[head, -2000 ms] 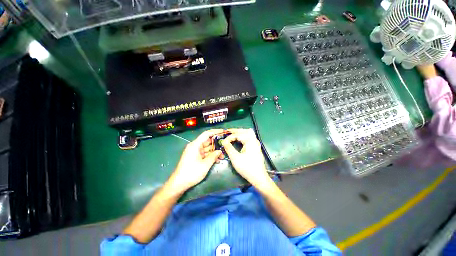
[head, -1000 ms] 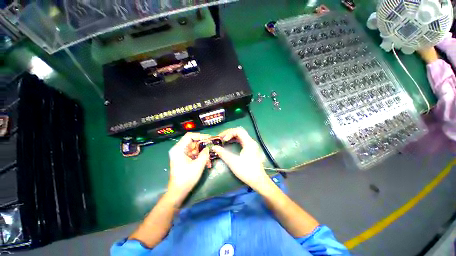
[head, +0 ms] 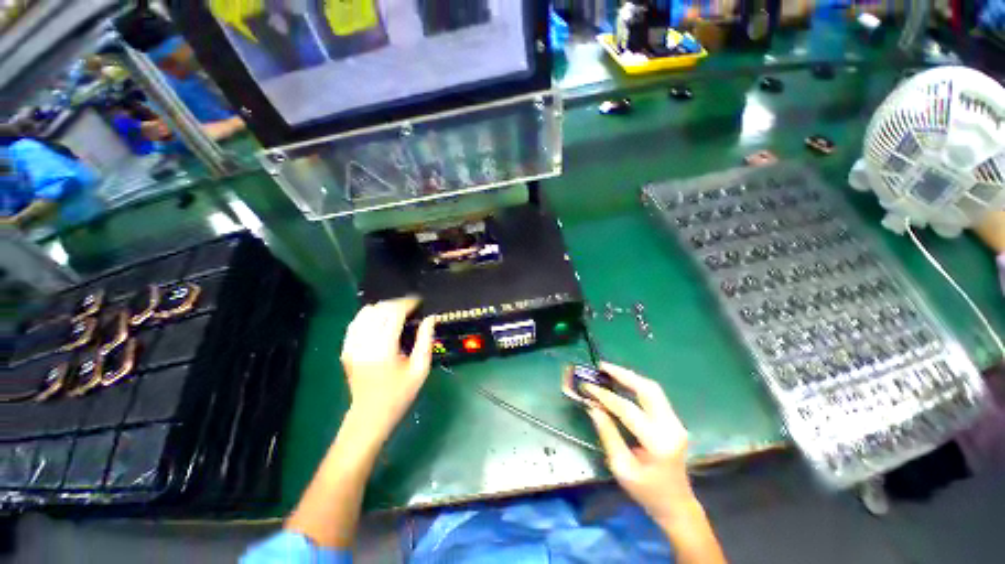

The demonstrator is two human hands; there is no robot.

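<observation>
My right hand (head: 650,435) holds a small dark watch case (head: 584,381) with a copper rim between its fingers, above the green bench right of centre. My left hand (head: 386,358) is at the front left corner of the black press (head: 474,292), thumb and fingers apart. I cannot tell whether it touches the press or holds anything; its fingers hide that corner. The fixture (head: 461,245) on the press top has copper-coloured and metal parts in it. A lit red switch (head: 473,343) shows on the press front.
Black trays (head: 121,430) with copper-rimmed cases are stacked left. A clear blister tray (head: 771,297) lies right, with a white fan (head: 937,149) beyond. Small silver parts (head: 639,320) lie right of the press. A clear guard (head: 413,160) hangs above it. A thin cable (head: 529,416) crosses the bench front.
My hands have moved apart. The left went to the press's front left corner, the right moved right with the case. The view has tilted up, showing the display and the tray stack's top.
</observation>
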